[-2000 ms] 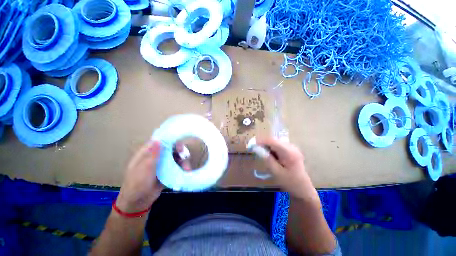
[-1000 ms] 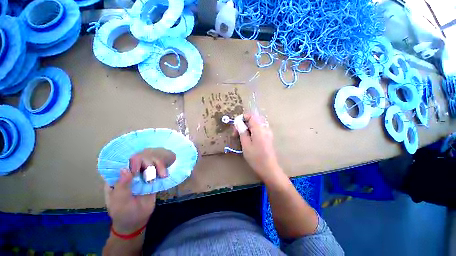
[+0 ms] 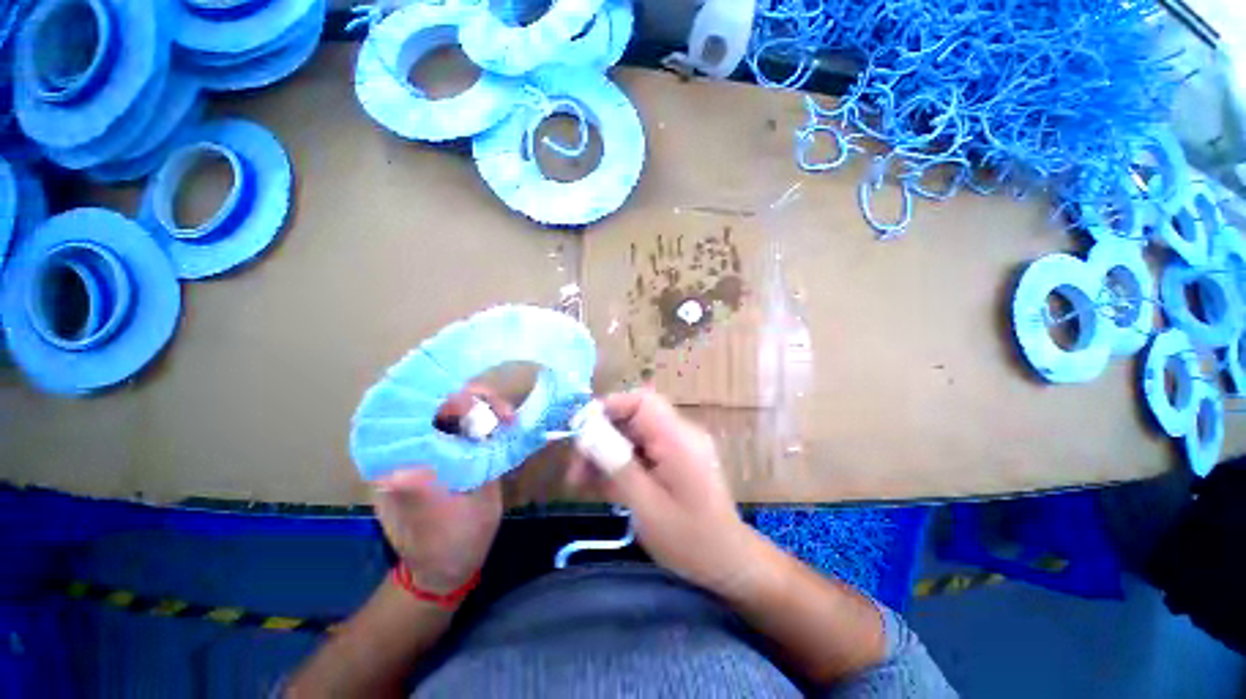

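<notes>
My left hand (image 3: 440, 522) holds a light-blue pleated covered ring (image 3: 403, 403), tilted, above the bench's front edge. Its fingers pass through the ring's centre, and one fingertip has a white cover. My right hand (image 3: 672, 485), with white-covered fingertips, is at the ring's right inner edge, pinching a thin light-blue cord piece (image 3: 594, 550) whose curved end hangs below the hand. The cord's upper end is mostly hidden by the fingers. A white glue spot (image 3: 690, 313) lies on the stained brown glue pad (image 3: 724, 372) behind my right hand.
Collared rings (image 3: 82, 301) stand at the left. A ring cluster (image 3: 563, 198) lies at the back, beside a white bottle (image 3: 719, 37). A tangled cord pile (image 3: 984, 82) is at back right, with flat rings (image 3: 1059, 318) at the right.
My right hand has moved from the glue spot back to the held ring, bringing the cord piece along. My left hand still holds the ring, now tilted differently. The camera view has shifted.
</notes>
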